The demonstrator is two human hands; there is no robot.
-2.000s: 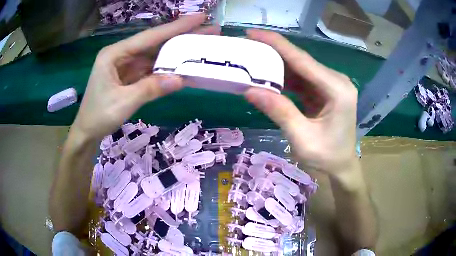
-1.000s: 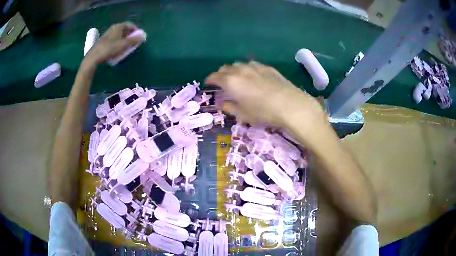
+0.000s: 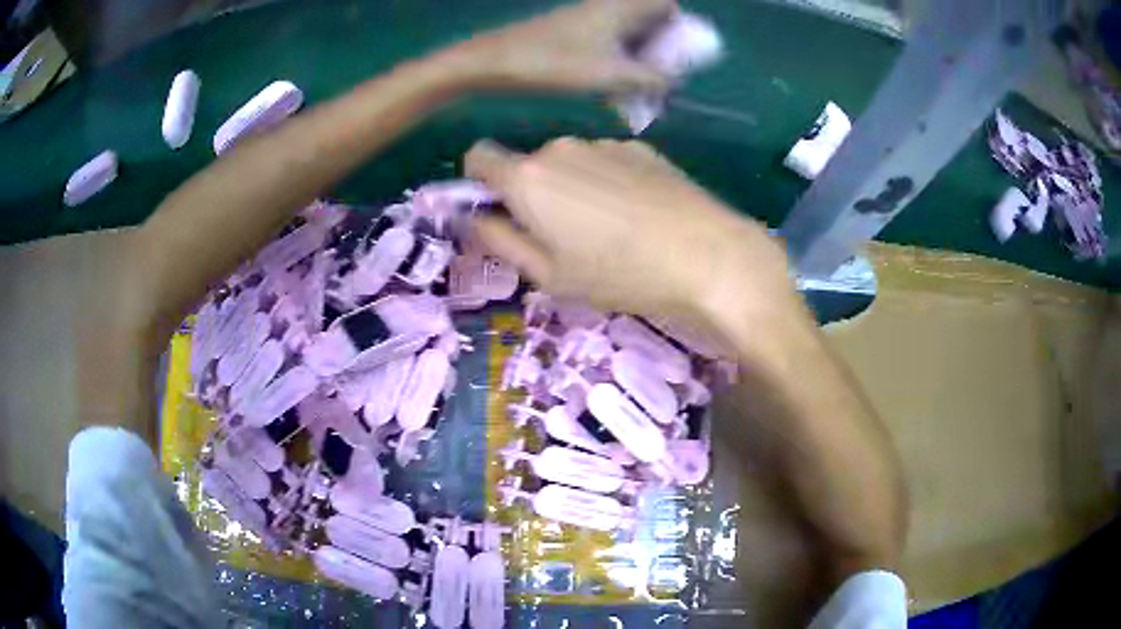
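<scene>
My left hand [image 3: 602, 49] reaches across over the green belt at the top centre. It is blurred and holds a whitish-pink housing [image 3: 682, 46]. My right hand [image 3: 615, 215] is over the top of the pile, palm down, its thumb and fingers around the end of a blurred pink cover [image 3: 452, 198]. Pink oval covers [image 3: 580, 468], some with dark windows, lie heaped in left and right groups in front of me. My right hand and forearm hide part of the right group.
Closed capsules [image 3: 258, 116] lie on the green belt [image 3: 406, 62] at left. A white open-looking part [image 3: 818, 140] lies by the grey metal post [image 3: 910, 148]. More pink parts [image 3: 1057, 184] are at far right. A grey-yellow printed sheet [image 3: 473, 430] under clear plastic lies beneath the pile.
My left hand has left the capsule at upper left, crossed right and taken hold of a housing. The belt's pieces have shifted left. My right hand remains over the pile, now around a pink cover.
</scene>
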